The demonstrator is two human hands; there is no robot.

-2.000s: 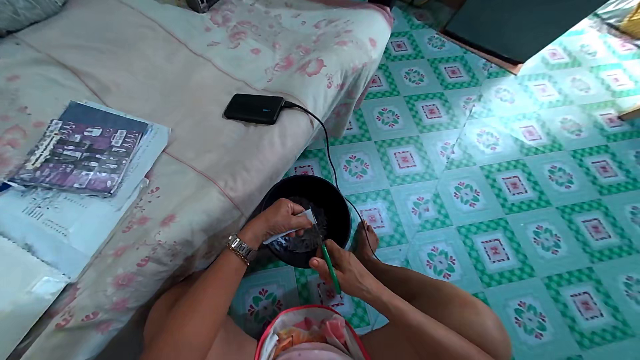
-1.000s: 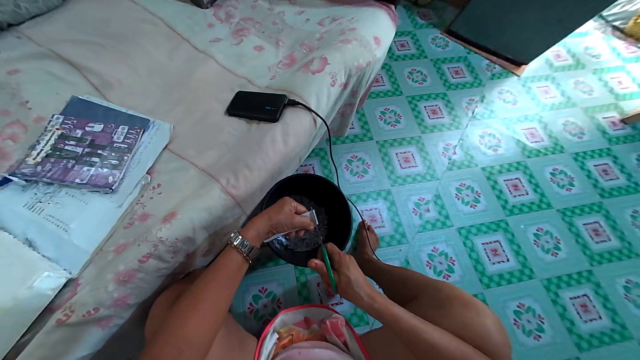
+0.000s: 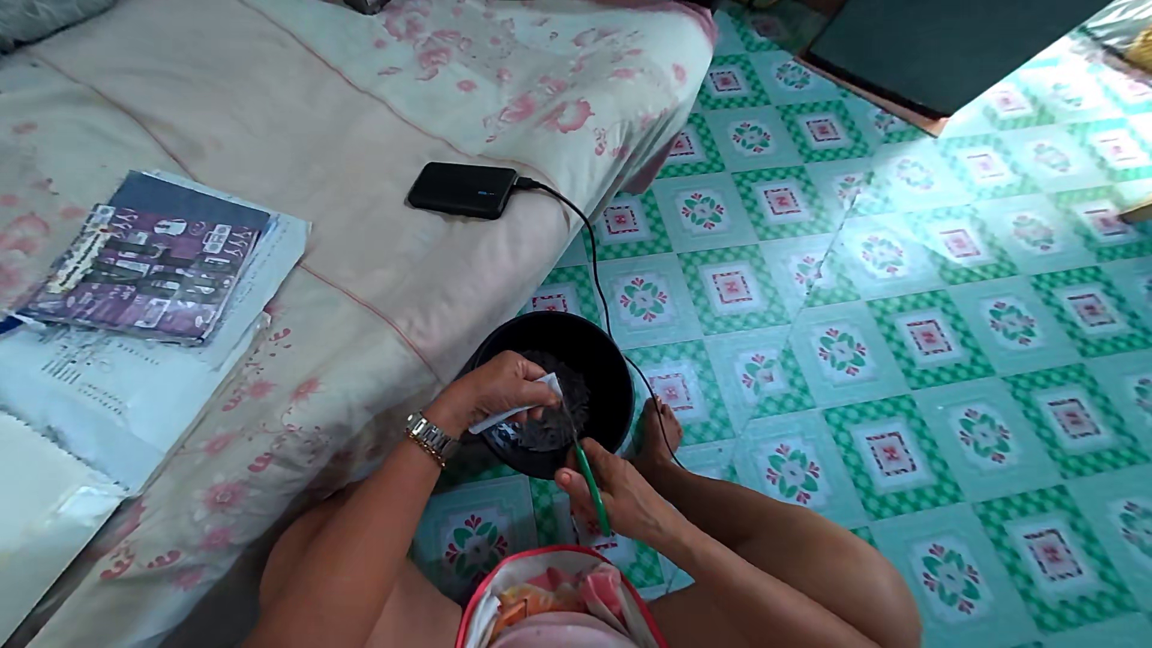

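Note:
My left hand (image 3: 504, 389), with a metal watch at the wrist, grips a folded white strip (image 3: 517, 407), seemingly paper, over a black bucket (image 3: 616, 387). Small dark grey pieces (image 3: 562, 427) lie inside the bucket. My right hand (image 3: 607, 486) holds green-handled scissors (image 3: 590, 486) at the bucket's near right rim. The blades point up toward the right end of the strip; whether they touch it is hard to tell.
Left of the bucket is a bed with a floral sheet (image 3: 360, 81). On it lie a black power bank (image 3: 462, 191) with a cable (image 3: 598, 279), a purple printed packet (image 3: 153, 270) and papers (image 3: 99, 387). A dark panel (image 3: 936, 54) stands at upper right.
My right hand and the scissors have shifted slightly, and the green handles show more than one second ago. My left hand remains over the bucket with the white strip.

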